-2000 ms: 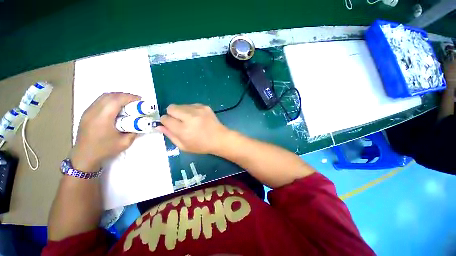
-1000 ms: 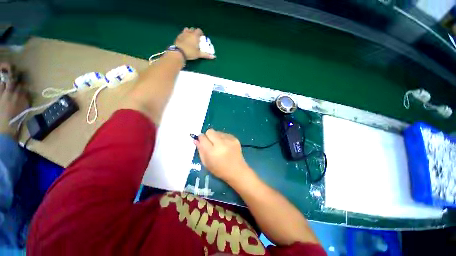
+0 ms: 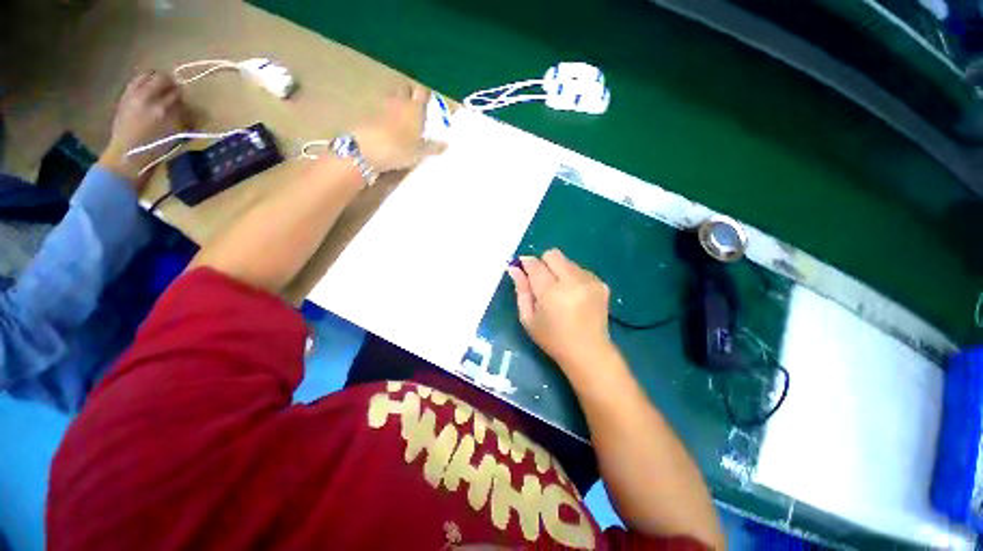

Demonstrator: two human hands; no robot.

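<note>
My left hand (image 3: 397, 131) is at the edge between the brown board and the white sheet, shut on a white-and-blue handheld unit (image 3: 437, 116); a thin strap loop shows by my wrist. Whether it holds one unit or two is hidden. My right hand (image 3: 561, 302) is over the green mat's left edge, its fingertips pinching a small dark cable plug (image 3: 515, 263). The black cable (image 3: 644, 324) runs from that hand to a black box (image 3: 714, 321). White units with strap loops (image 3: 577, 87) lie on the green conveyor belt.
A round metal-faced part (image 3: 722, 239) sits above the black box. At left are a multi-port black box (image 3: 224, 164), another white unit (image 3: 270, 76) and another person's hand (image 3: 148, 116). A blue bin (image 3: 959, 436) is at far right.
My left hand has left the units on the conveyor belt and moved back to the board's edge, where it has taken hold of a unit. My right hand still holds the plug. The view has turned left.
</note>
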